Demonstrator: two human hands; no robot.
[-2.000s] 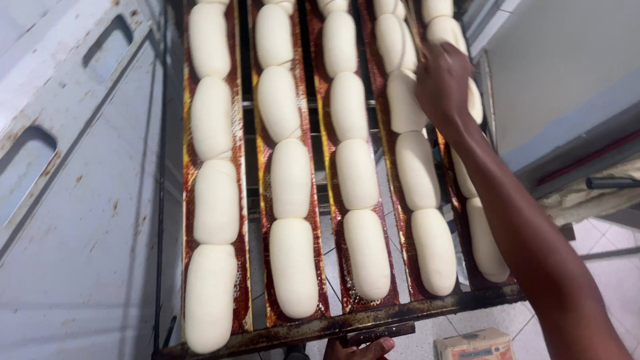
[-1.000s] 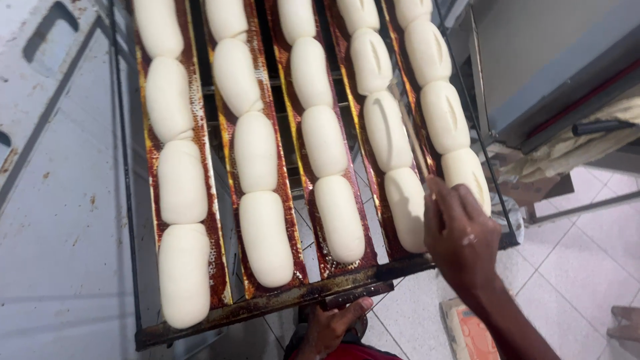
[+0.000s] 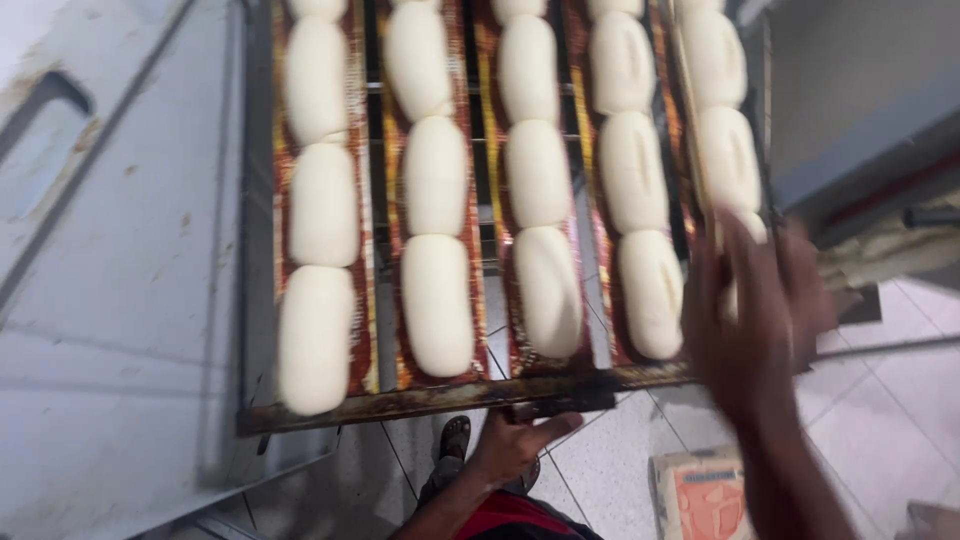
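Pale dough loaves [image 3: 436, 304] lie end to end in several rows on stained, perforated baking trays [image 3: 365, 330], set on a dark metal rack. Loaves in the two right rows, such as one [image 3: 634, 172], bear lengthwise cuts. My right hand [image 3: 750, 315], blurred, is over the near end of the rightmost row, closed on a thin stick-like tool [image 3: 691, 112] that points away along that row. The tool's tip cannot be made out. My left hand [image 3: 517, 446] is below the front rail [image 3: 465, 394], its fingers around a dark block-like handle [image 3: 566, 405].
A grey metal panel [image 3: 127, 360] with slots stands at the left. At the right is a grey machine or cabinet [image 3: 862, 82] with a dark bar and cloth beside it. A printed paper sack or box [image 3: 701, 495] lies on the tiled floor [image 3: 607, 457] near my feet.
Two seconds ago my right hand was farther up the fourth row; now it is at the near end of the rightmost row. Cuts now show on near loaves of the fourth row that were smooth.
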